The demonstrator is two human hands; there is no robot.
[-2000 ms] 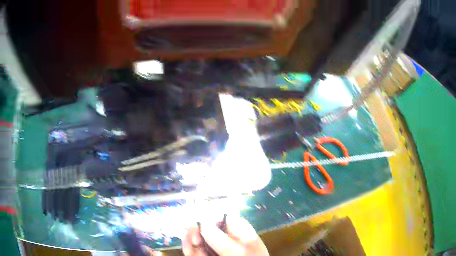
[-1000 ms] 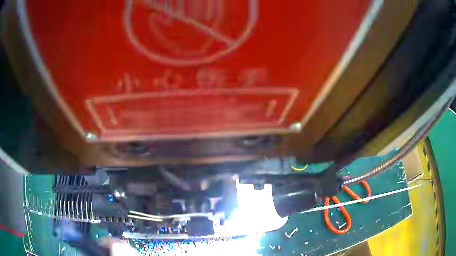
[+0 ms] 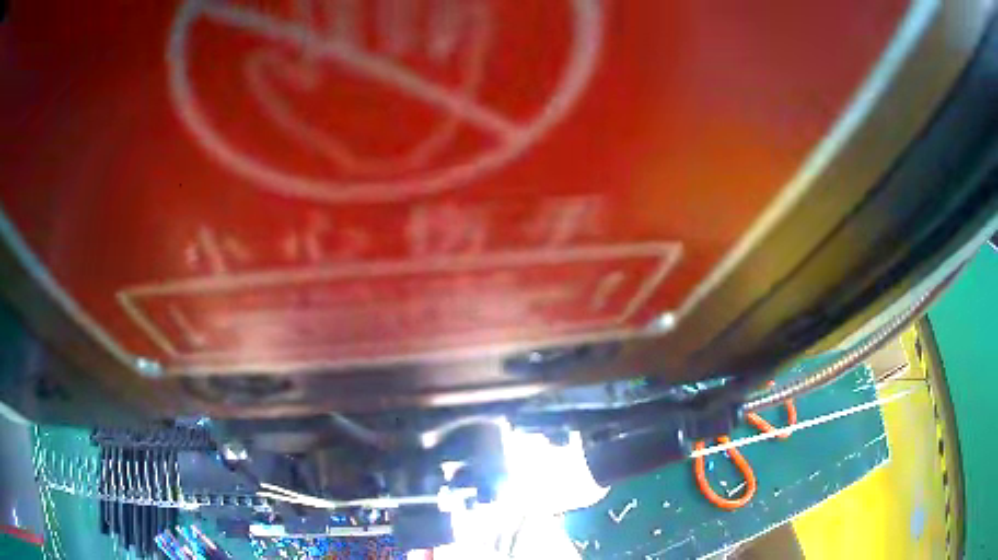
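The dark crimp applicator sits low in the centre, below the red warning plate. The silvery terminal strip enters from the left. Several black cables lie in a row at the left. Thin blue, red and white core wires show at the bottom left edge. White lamp glare washes out the area right of the applicator. A tiny pinkish patch at the bottom edge beside the glare may be a fingertip; I cannot tell of which hand. Neither hand shows clearly, nor whether either holds anything.
The black work lamp is right of the applicator, with its gooseneck curving up right. Orange-handled scissors lie on the green mat, crossed by a thin white cord. Yellow surface lies at the right.
My view has moved closer to the red plate, which fills more of the picture. The hand seen at the lower left is no longer clearly visible. Coloured core wires now show near there.
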